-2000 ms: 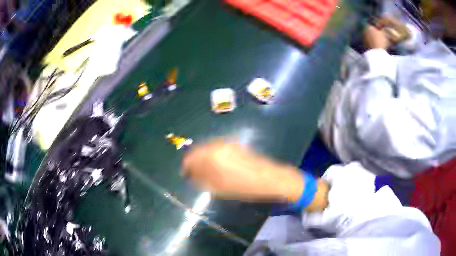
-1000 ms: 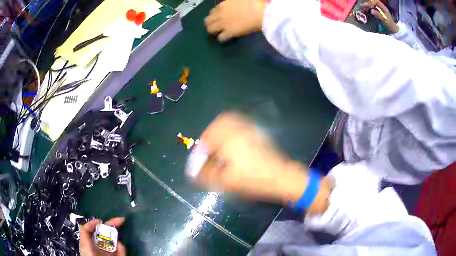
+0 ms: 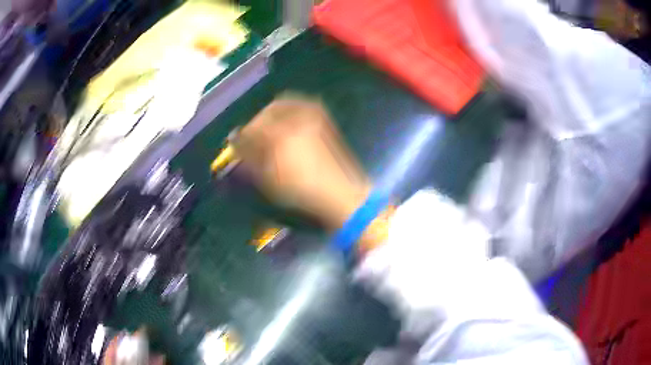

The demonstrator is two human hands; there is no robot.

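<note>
The frame is blurred. My right hand (image 3: 296, 153), with a blue band at the wrist, is over the upper middle of the green bench. Its fingertips are at a yellow-orange flex cable (image 3: 224, 158); whether they grip it cannot be told. Another display module (image 3: 270, 238) with an orange flex lies below the hand. A watch case (image 3: 220, 346) with yellow insides lies at the bottom edge. My left hand (image 3: 128, 349), cut off at the bottom left, holds a small white blurred thing that looks like a watch case.
A heap of black and silver clips (image 3: 121, 249) fills the left of the bench. Yellow and white paper sheets (image 3: 143, 85) lie beyond a pale bench edge. A red tray (image 3: 407, 50) is at the top. Another person's pale sleeve (image 3: 571, 93) is at the right, beside the tray.
My right hand has moved up and left to the flex cables, and the white thing in it is no longer seen. A watch case now lies near my left hand. The other person's hand has withdrawn, uncovering the tray.
</note>
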